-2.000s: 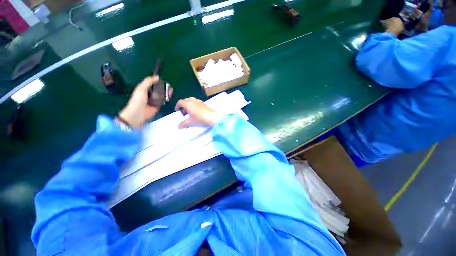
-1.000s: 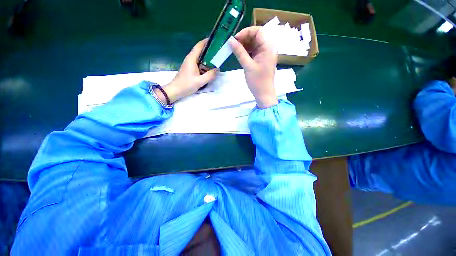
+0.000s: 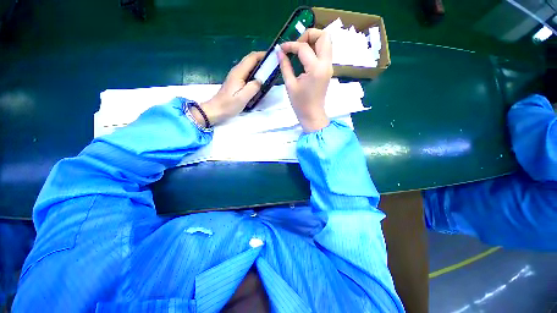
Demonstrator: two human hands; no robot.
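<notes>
My left hand (image 3: 235,92) holds a long narrow black handheld unit (image 3: 255,103) by its near end, tilted up to the right. Green board shows inside, with a small white patch near the far end. My right hand (image 3: 307,76) pinches the upper end of a white adhesive piece (image 3: 267,65), which lies over the near half of the unit. Whether it is stuck down I cannot tell. Long white strips (image 3: 143,101) lie stacked on the bench under my hands and forearms.
A small cardboard box (image 3: 354,71) of loose white pieces (image 3: 357,47) stands just beyond my right hand. Dark units lie at the top edge. Another person's blue sleeve (image 3: 534,134) is at the right. A large carton (image 3: 406,244) stands below the green bench edge.
The white piece, earlier held at an angle over the unit, now lies along it. My right hand has moved slightly left. The unit sits a little lower and more tilted.
</notes>
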